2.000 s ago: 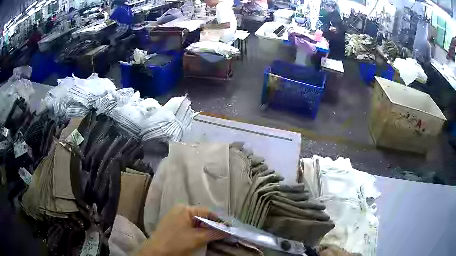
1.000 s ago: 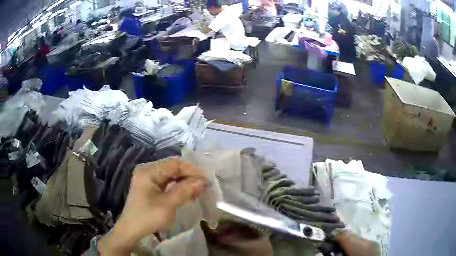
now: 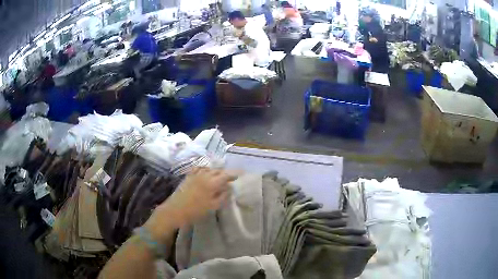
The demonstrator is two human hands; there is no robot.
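Note:
My left hand (image 3: 205,192), blurred and with a band at the wrist, reaches over the top of the beige cloth pieces (image 3: 251,204). Its fingertips are at their upper edge; whether they grip cloth cannot be told. A loose beige piece (image 3: 232,268) lies nearest me at the bottom edge. The olive-brown folded pieces (image 3: 322,240) fan out in overlapping folds right of the beige face. My right hand and the scissors are not in view.
White cloth pieces (image 3: 387,223) lie to the right. Dark brown pieces (image 3: 128,190), a tan bundle (image 3: 82,218) with tags, and white folded bundles (image 3: 109,131) lie left. Beyond the table stand a blue crate (image 3: 338,109), a large cream bin (image 3: 456,125) and several people.
My left hand has moved up and forward to the top of the beige pieces. The scissors and my right hand have left the picture. The view has shifted slightly.

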